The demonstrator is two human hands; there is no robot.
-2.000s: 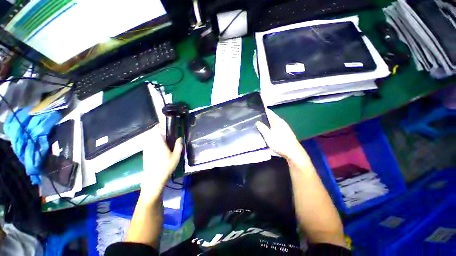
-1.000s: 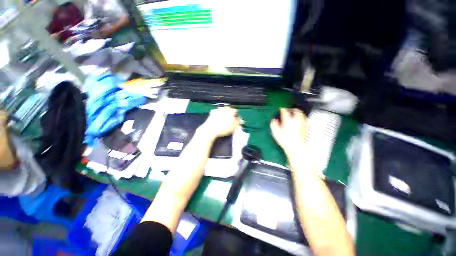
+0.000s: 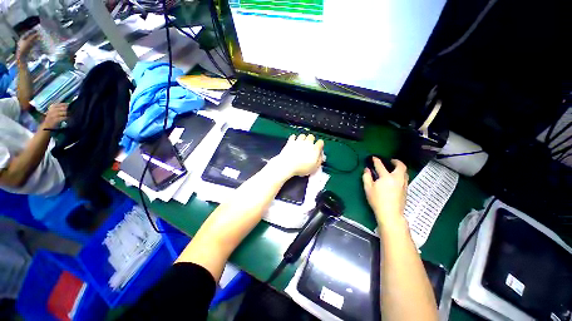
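Observation:
My left hand rests with curled fingers over the right side of a black labelled panel on white sheets; whether it grips anything is hidden. My right hand lies on a small black computer mouse, which it mostly covers. A black barcode scanner lies on the bench between my arms, its head towards the monitor. Beside it a glossy panel with a white label lies on a white sheet, and my right forearm crosses its right side.
Monitor and keyboard stand behind. A label strip runs from a white roll. Stacked panels lie right. A smartphone and blue cloth lie left. Blue bins stand below; another person sits left.
Both hands have left the panel and scanner, which now lie on the bench. My right hand has moved onto the mouse, my left onto the left panel. The view has swung left.

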